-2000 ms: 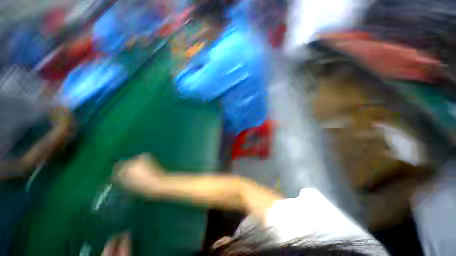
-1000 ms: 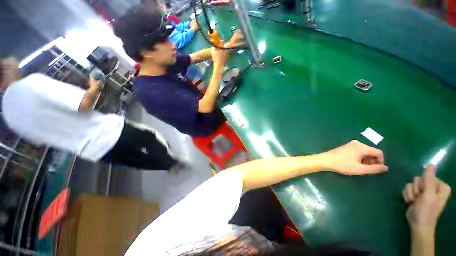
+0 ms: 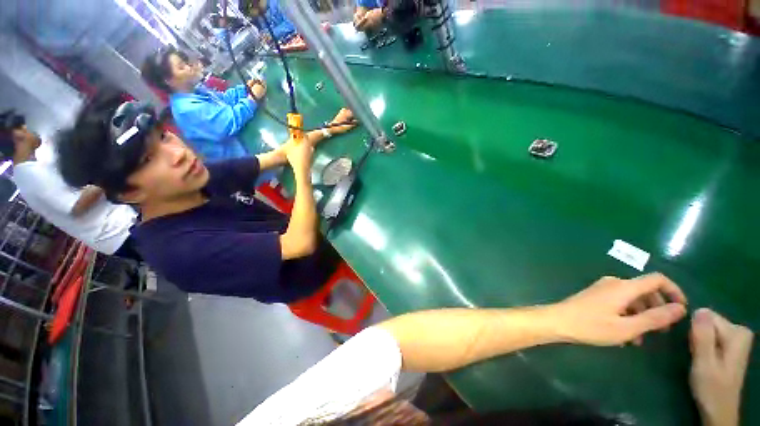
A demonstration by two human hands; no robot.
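My left hand [image 3: 625,311] is over the green belt [image 3: 492,216] at the lower right, fingers bent, thumb and index fingertips a little apart. I see nothing held in it. My right hand [image 3: 718,359] is beside its fingertips near the right edge, fingers curled; whether it holds anything cannot be told. A small white card [image 3: 629,255] lies flat on the belt just beyond my left hand. A small squarish metal-and-black unit [image 3: 542,148] lies farther up the belt. A second unit [image 3: 399,128] lies farther off, near the metal post.
A person in a dark shirt [image 3: 217,241] sits at the left on a red stool [image 3: 337,301], holding an orange-handled tool [image 3: 295,125] with a cable. A metal post [image 3: 342,75] and black bench device [image 3: 342,200] stand by them. A person in a blue smock [image 3: 210,116] sits beyond.
The view has turned towards the neighbour on the left. My hands are now closer together, and my left fingers have opened somewhat. The nearer unit appears farther left and the card slightly lower.
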